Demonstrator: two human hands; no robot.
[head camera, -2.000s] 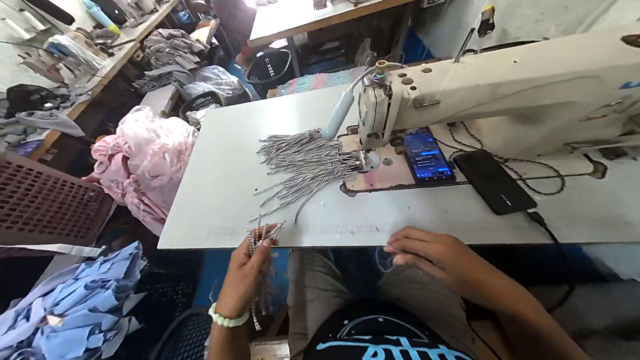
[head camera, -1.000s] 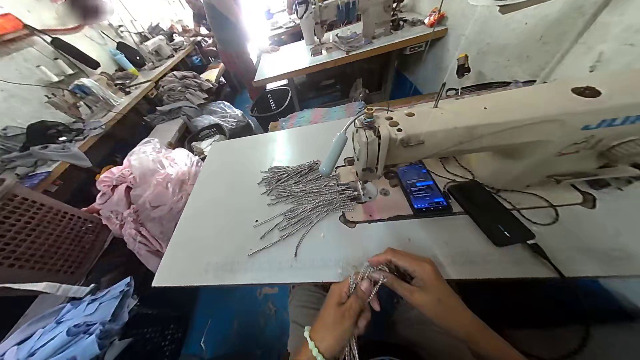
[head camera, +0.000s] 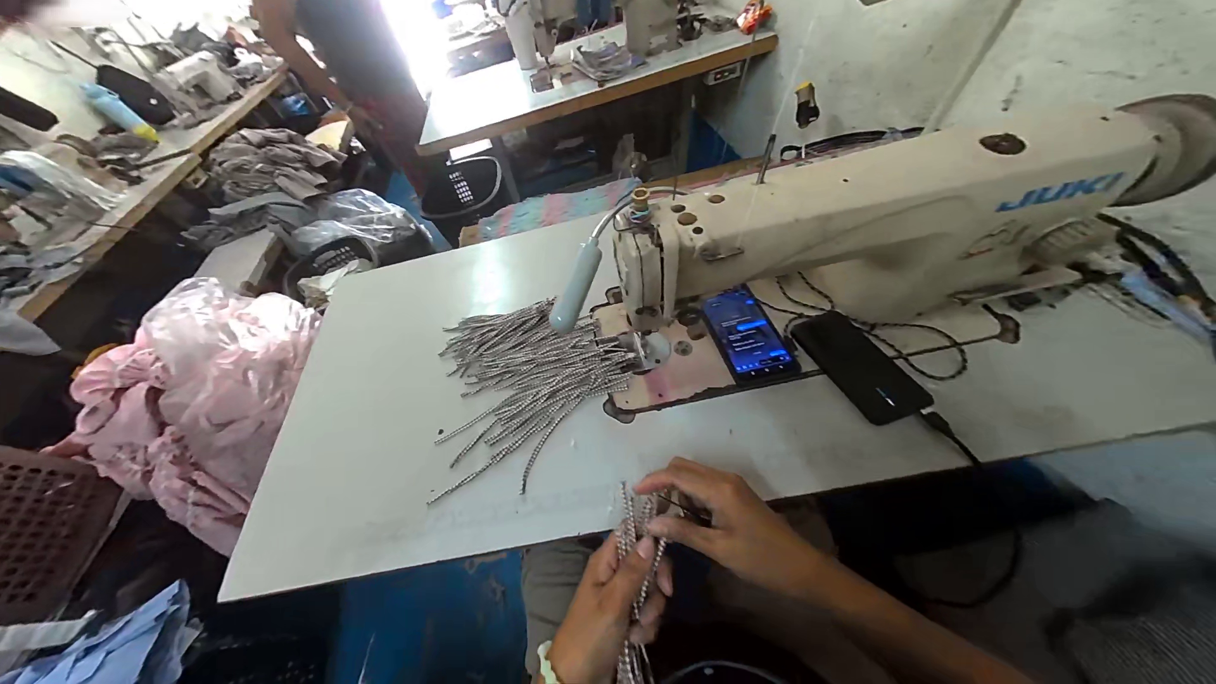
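My left hand (head camera: 613, 598), with a pale bracelet at the wrist, is closed on a bunch of black-and-white patterned fabric strips (head camera: 629, 541) at the table's front edge. Thumb and fingers of my right hand (head camera: 717, 518) touch the upper ends of the bunch; something thin and dark shows between them, too blurred to name. A pile of similar strips (head camera: 532, 370) lies on the white table left of the needle area of a Juki sewing machine (head camera: 883, 199). A pale blue lamp (head camera: 576, 290) on a bent neck hangs over the pile.
A lit phone (head camera: 749, 332) and a black power bank (head camera: 860, 369) with a cable lie under the machine arm. Pink fabric in plastic (head camera: 204, 389), a brown basket (head camera: 47, 532) and blue cloth (head camera: 119, 636) are at the left. Behind, a person (head camera: 356, 66) stands beside another worktable (head camera: 608, 85).
My hands, apart two seconds ago, have come together at the bunch of strips. The view has swung up, bringing the person into sight behind.
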